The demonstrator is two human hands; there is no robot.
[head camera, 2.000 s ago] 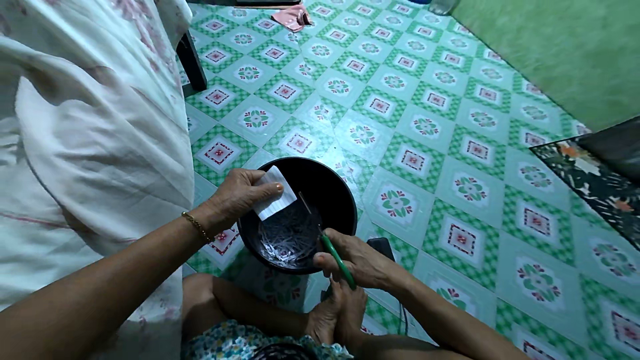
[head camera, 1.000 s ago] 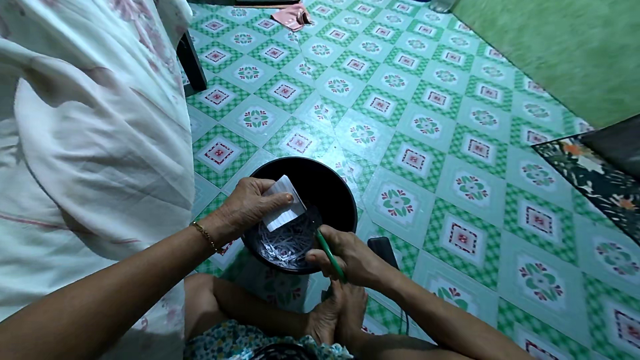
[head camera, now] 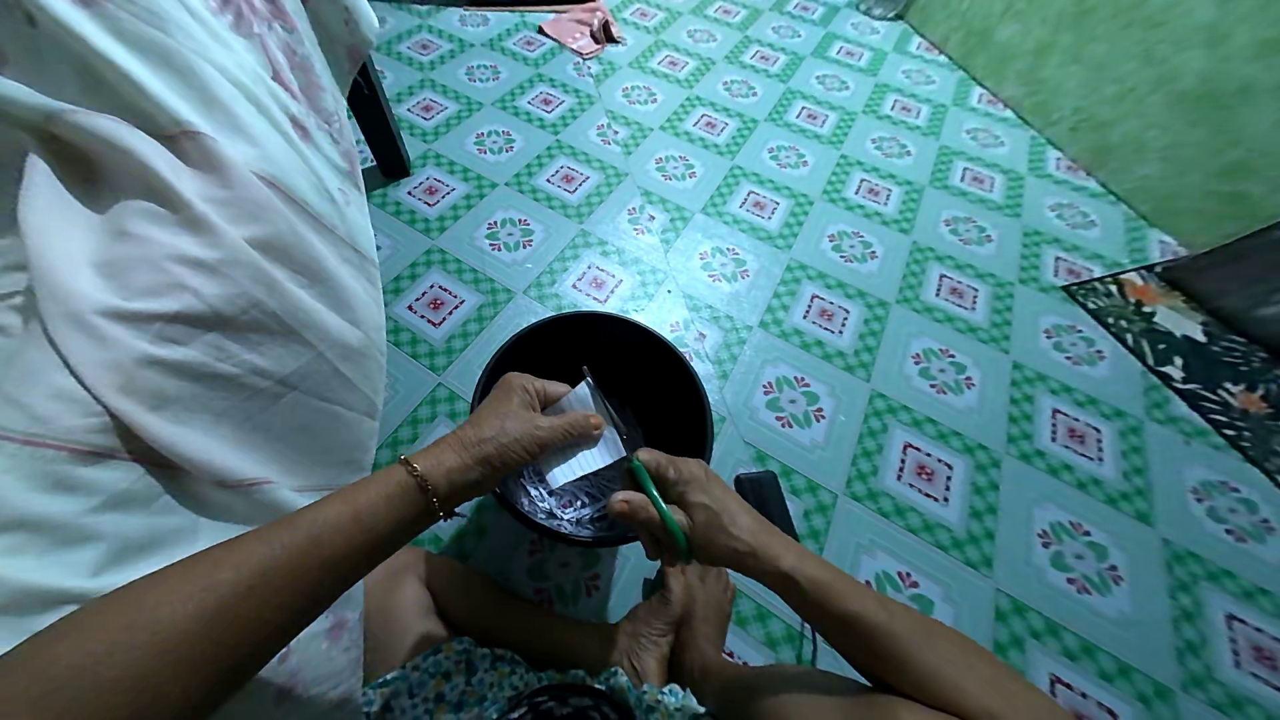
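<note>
My left hand [head camera: 520,428] pinches a folded piece of lined white paper [head camera: 580,445] between thumb and fingers, over a round black bin [head camera: 705,420]. My right hand [head camera: 690,510] grips green-handled scissors [head camera: 660,508] whose blades point up and away along the right edge of the paper. Whether the blades touch the paper is hard to tell. Thin cut strips of white paper [head camera: 570,505] lie inside the bin, below my hands. A bracelet circles my left wrist.
A dark oblong device [head camera: 765,500] with a cord lies on the tiled-pattern floor [head camera: 790,400], right of the bin. White floral cloth [head camera: 200,280] hangs at left beside a dark furniture leg [head camera: 380,125]. Pink cloth [head camera: 580,28] lies far off; a dark floral cloth [head camera: 1190,340] is at right.
The paper and the scissors have shifted and tilted slightly between frames. The scissor blades now show along the paper's right edge. Both hands keep their holds.
</note>
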